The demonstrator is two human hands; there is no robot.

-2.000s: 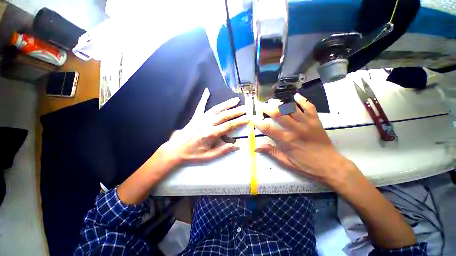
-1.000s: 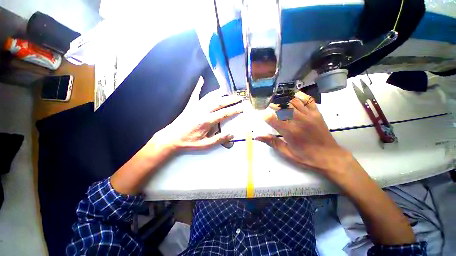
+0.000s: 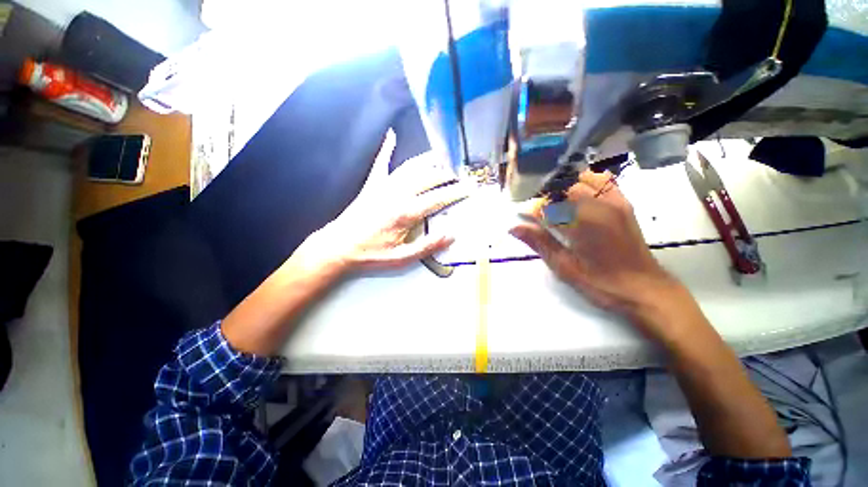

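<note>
A dark cloth panel (image 3: pixel 276 181) lies left of the sewing machine head (image 3: pixel 647 43) and runs under my left hand. My left hand (image 3: pixel 390 224) lies spread and palm down at the cloth's right edge, left of the needle area. My right hand (image 3: pixel 595 238) is bent beside the presser area, its fingertips partly behind small metal parts; whether it grips anything is hidden. A yellow stripe tape (image 3: pixel 482 319) runs from the needle area over the bed's front edge. The needle and presser foot are lost in glare.
Red-handled snips (image 3: pixel 731 228) lie on the bed at right. A phone (image 3: pixel 119 158), a red-and-white can (image 3: pixel 74 90) and a black cylinder (image 3: pixel 112 52) are at upper left. A small dark cloth piece (image 3: pixel 788 155) lies at far right. Grey cloth (image 3: pixel 790 399) is heaped at lower right.
My right hand has shifted slightly right, and its fingers have curled in behind the metal parts. My left hand has moved up a little from the tape. The camera view has shifted slightly.
</note>
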